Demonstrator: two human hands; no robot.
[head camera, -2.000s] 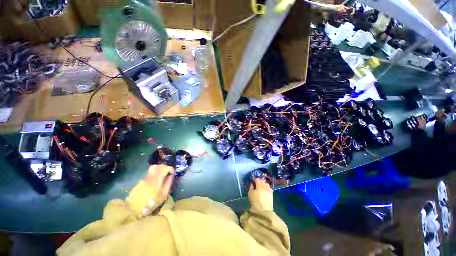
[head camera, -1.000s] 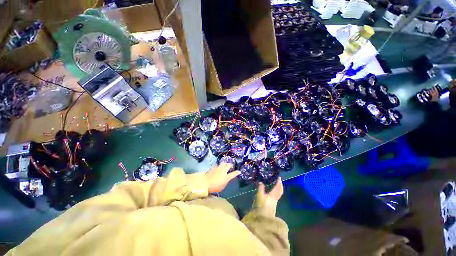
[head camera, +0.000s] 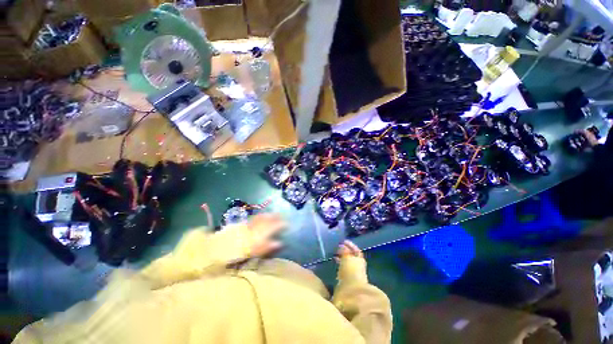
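Note:
Many black round wired units with silvery faces and red-orange wires lie in a dense pile on the green bench. One single wired unit lies apart, left of the pile. My left hand is blurred, fingers spread, just right of the single unit; I see nothing in it. My right hand is at the bench's front edge, below the pile; its fingers are small and I cannot tell if they hold anything. A darker group of wired units lies at the left.
A white and black bench device stands at far left. A metal fixture and green reel are behind on cardboard. An open carton stands behind the pile. Blue stools are below the bench edge. Another person's hand is at right.
Compared with one second ago, my left hand has moved left, away from the pile toward the single unit. My right hand's fingers have drawn together. The pile's front left units sit closer together; the view has shifted.

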